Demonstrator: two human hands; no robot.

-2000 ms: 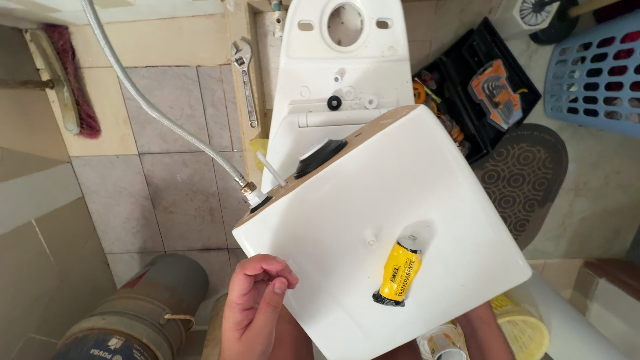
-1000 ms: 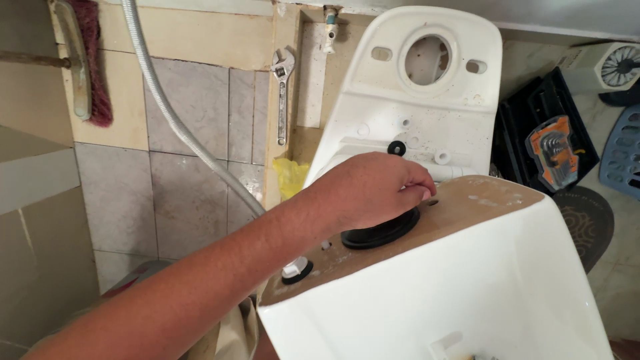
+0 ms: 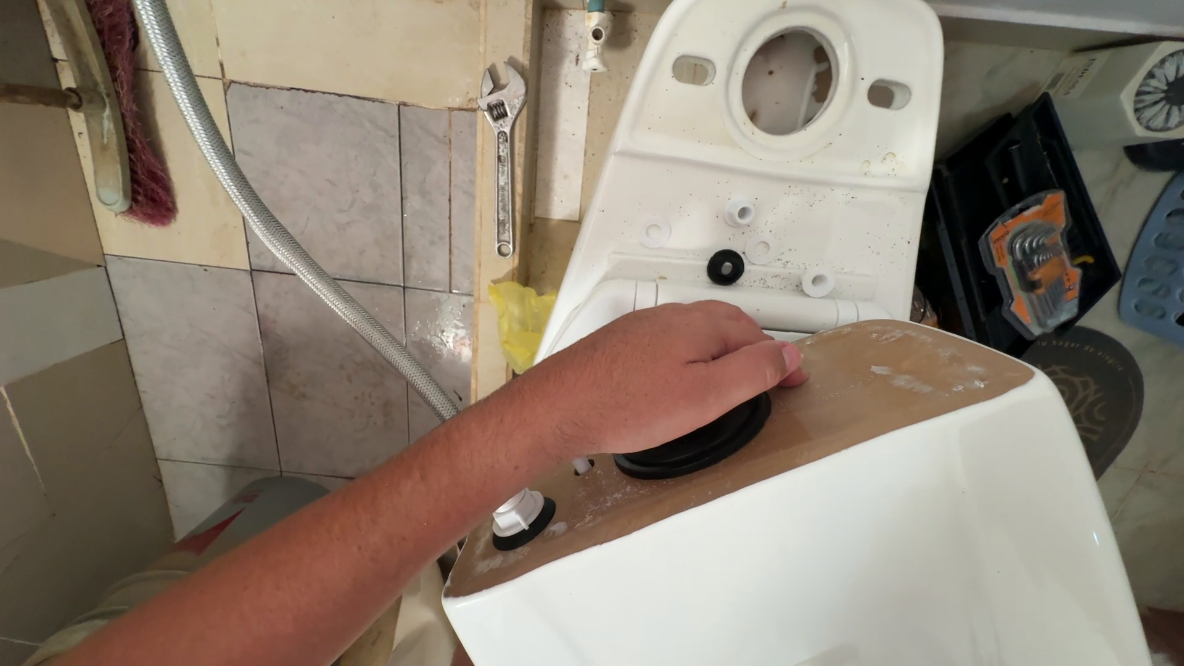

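Observation:
The white ceramic toilet cistern (image 3: pixel 795 536) is tilted so that its unglazed brown underside (image 3: pixel 888 370) shows. My left hand (image 3: pixel 694 375) lies over the underside, its bent fingertips touching it beside the large black rubber gasket (image 3: pixel 698 449). The hand covers part of that gasket, and whether anything is between the fingers is hidden. A white plastic threaded fitting (image 3: pixel 519 513) with a black washer stands near the left end. Behind the cistern is the toilet bowl (image 3: pixel 768 176), bearing a small black rubber washer (image 3: pixel 725 267) and several white plastic pieces. My right hand is out of view.
An adjustable wrench (image 3: pixel 503 157) lies on the ledge left of the bowl, near a yellow plastic bag (image 3: pixel 520 324). A braided hose (image 3: pixel 287 236) crosses the left side. At right are a black toolbox (image 3: pixel 994 213) with a hex key set (image 3: pixel 1036 264) and a blue plastic basket (image 3: pixel 1161 268).
The cistern has tilted, showing more of its underside. My left hand has moved from its lower left side onto the underside. The yellow tube seen on the cistern earlier is out of view.

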